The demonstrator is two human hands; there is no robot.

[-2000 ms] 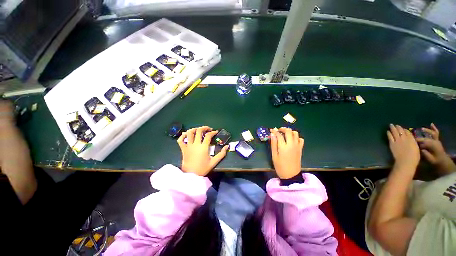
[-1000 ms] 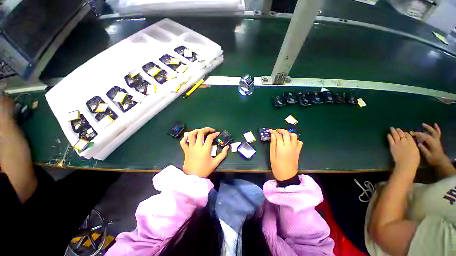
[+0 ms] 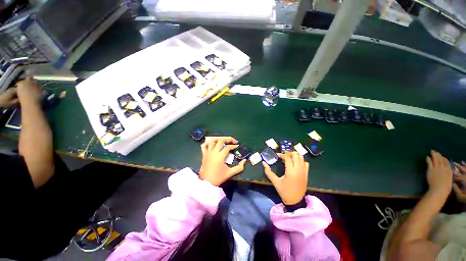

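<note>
Several small smartwatch units lie in a row on the green bench. My left hand rests over the left part of the row, fingers spread, thumb and fingertips touching a dark unit with a coloured screen. My right hand has its thumb at the lower edge of a unit with a pale screen. Its fingertips are just below a unit with a lit icon screen. A unit with a blue mark lies at the right, another at the left. White tabs lie beside the units.
A white blister tray holding units stands at left, with a yellow stick by its edge. A clear-silver item sits beside the metal post. A dark row of units lies at right. Co-workers' arms are on both sides.
The view has shifted, so the bench things appear further right and lower. My right hand has moved left, off the right-hand units, its thumb now at the pale-screened unit. My left hand stays at its unit.
</note>
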